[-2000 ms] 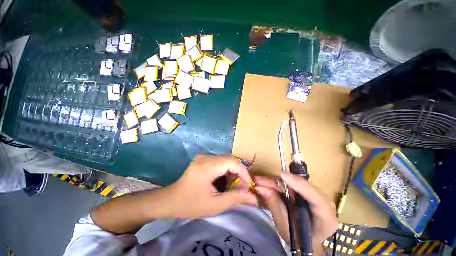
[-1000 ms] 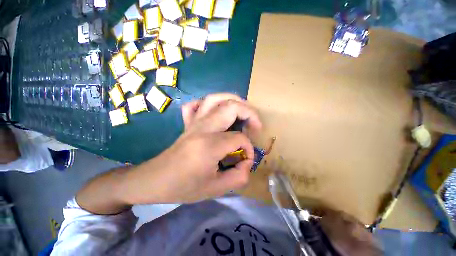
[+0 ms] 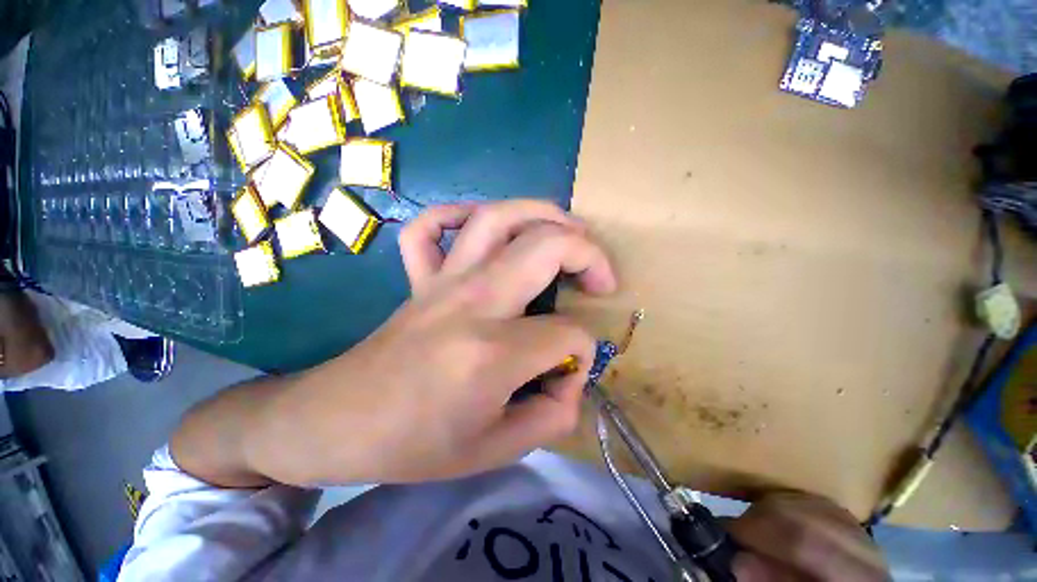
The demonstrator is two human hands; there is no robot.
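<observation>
My left hand [image 3: 455,352] pinches a small blue circuit board [image 3: 604,359] and a yellow-edged cell, mostly hidden by the fingers, over the left edge of the cardboard. A short copper-coloured strip [image 3: 632,330] sticks out from the board. My right hand [image 3: 802,538], at the bottom edge and partly blurred, holds the soldering iron [image 3: 699,534] by its black handle. The iron's tip is at the board, touching or very near it. A thin silver solder tube [image 3: 617,472] runs beside the iron and ends near its tip.
Loose pouch cells [image 3: 370,51] lie piled on the green mat [image 3: 489,148]. A clear blister tray [image 3: 114,227] is at the left. Bagged boards [image 3: 834,68] lie atop the cardboard [image 3: 728,227]. A cable with cream connector [image 3: 998,309] and a blue-yellow box [image 3: 1006,398] are right. Another person's arm [image 3: 21,335] shows left.
The view has moved closer to the work. The iron, earlier pointing away over the cardboard, has come to the board in my left hand. My left hand still holds the board and cell.
</observation>
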